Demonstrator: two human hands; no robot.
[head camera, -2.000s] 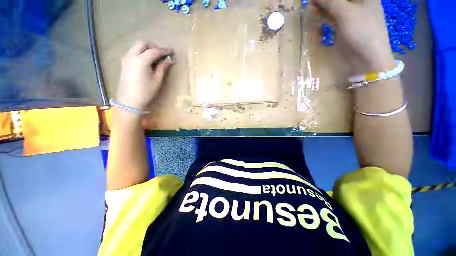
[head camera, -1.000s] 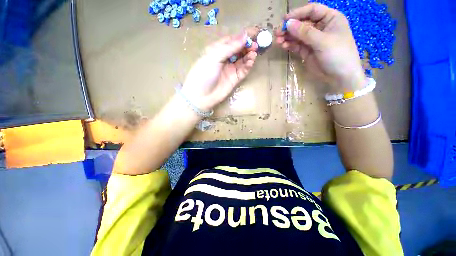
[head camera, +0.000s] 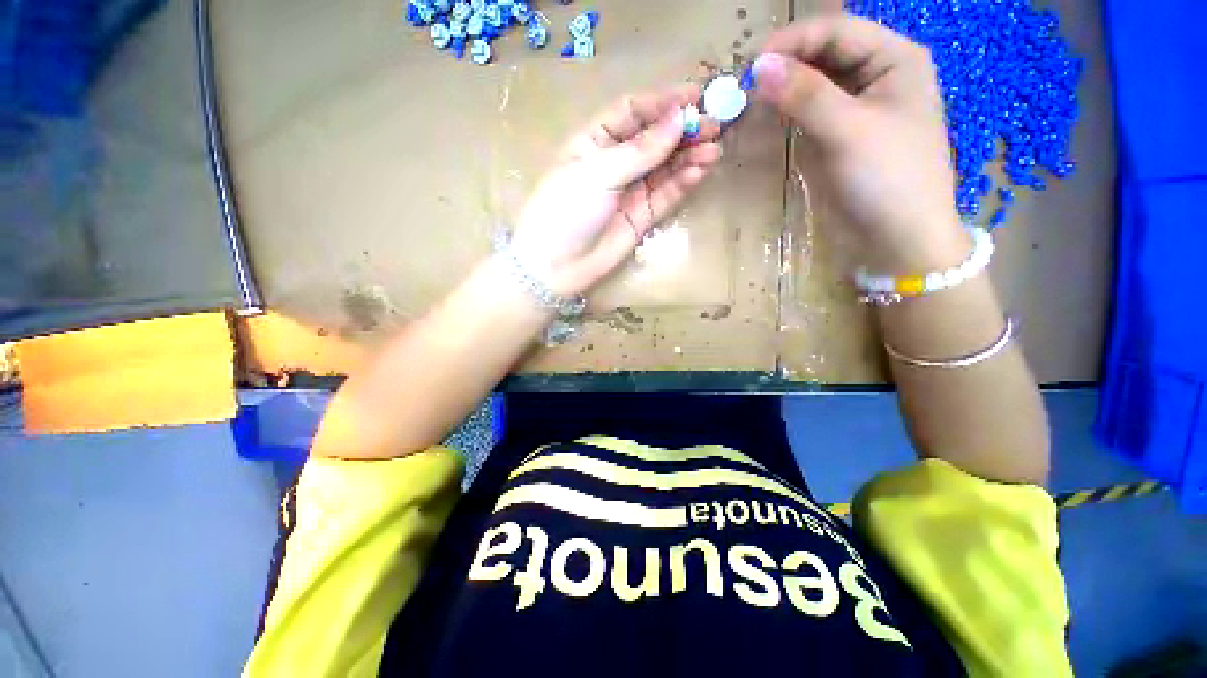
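My left hand (head camera: 612, 186) is palm up near the centre of the table and pinches a small pale round part (head camera: 690, 121) between thumb and fingertip. My right hand (head camera: 860, 119) is just right of it, its thumb and finger closed on a small blue piece (head camera: 749, 80), mostly covered by the fingertips. The white round pot (head camera: 724, 97) lies between the two sets of fingertips, with dark specks around it. The held part and the blue piece are apart, on either side of the pot.
A large pile of blue pieces (head camera: 1013, 93) lies at the right. A small heap of blue and pale assemblies (head camera: 479, 19) is at the far centre-left. A deep blue bin (head camera: 1158, 239) stands at the right edge. An orange piece (head camera: 126, 374) is at the left table edge, below a dark glossy surface (head camera: 99, 159).
Since two seconds ago, my left hand has moved right to the pot, and my right hand has come left from beside the blue pile. In the last second both hands have shifted only slightly.
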